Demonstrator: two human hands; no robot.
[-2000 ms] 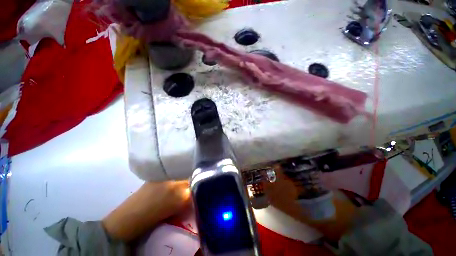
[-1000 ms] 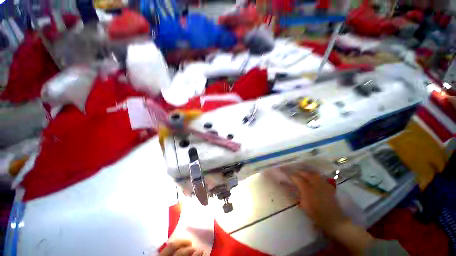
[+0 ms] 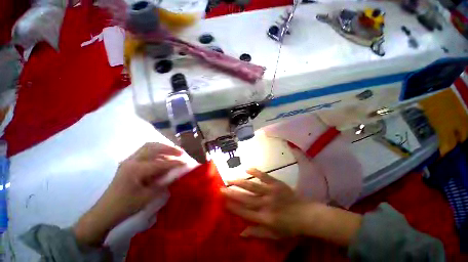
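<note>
A red fabric panel (image 3: 190, 212) runs from the lit needle area down toward my lap. My left hand (image 3: 149, 171) pinches a pale piece (image 3: 177, 172) at the panel's left edge; its fingertips are partly blurred. My right hand (image 3: 267, 204) lies with spread fingers on the panel's right edge, just right of the needle area. The white sewing machine head (image 3: 318, 66) with a blue stripe stands above; its shiny take-up guard (image 3: 183, 115) hides part of the needle area. Pale pink pieces (image 3: 333, 169) lie on the bed at the right, with a narrow red strip (image 3: 322, 142) on them.
A large red cloth (image 3: 61, 92) lies at the left behind the white table (image 3: 56, 174). A pink rag strip (image 3: 220, 60) is tied on the head. A slim tool (image 3: 397, 147), a yellow-orange wrap (image 3: 445, 120) and a blue basket (image 3: 454, 179) are at the right.
The red panel now reaches up to the needle area. My left hand has moved up beside it, and my right hand has come left from the pale pink pieces onto the panel. The view tilts down.
</note>
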